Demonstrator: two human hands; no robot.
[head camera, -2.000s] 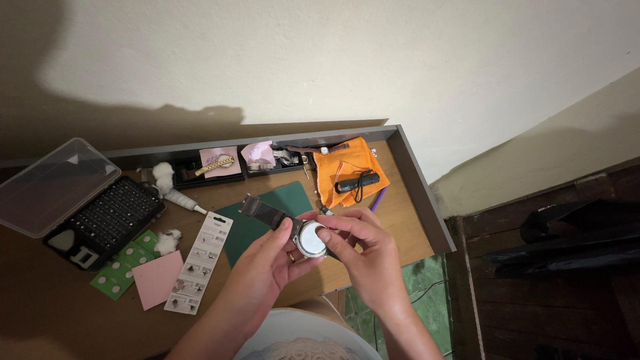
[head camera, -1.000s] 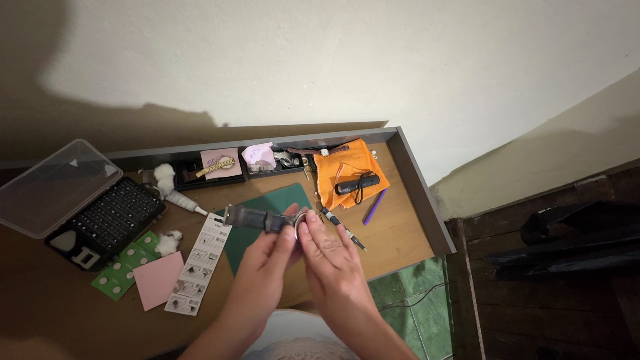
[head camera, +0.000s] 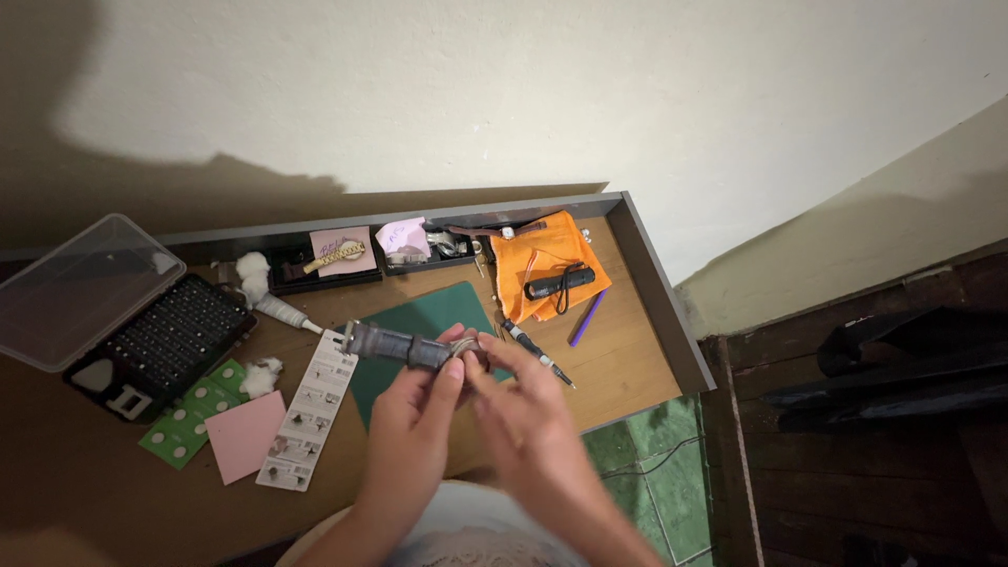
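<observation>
A wristwatch with a dark strap (head camera: 398, 346) is held between both hands above the green mat (head camera: 441, 303). My left hand (head camera: 413, 417) grips the strap near the case, with the buckle end pointing left. The fingers of my right hand (head camera: 516, 394) close on the watch case, which they mostly hide. Just behind my right hand, a precision screwdriver (head camera: 535, 352) lies on the wooden desk. A purple stick (head camera: 587, 318) is to its right, beside an orange cloth (head camera: 512, 276) bearing a black flashlight (head camera: 559, 283).
At left are an open bit set (head camera: 165, 339), a tube with a nozzle (head camera: 282, 309), cotton (head camera: 260, 378), green button-cell cards (head camera: 193, 413), a pink note (head camera: 246, 435) and a printed card (head camera: 307, 413). Black trays (head camera: 366, 277) with watches stand along the raised back edge (head camera: 472, 216).
The watch has been tilted; two seconds ago its round, pale face or back showed, and now fingers cover it. Both hands stay on the watch.
</observation>
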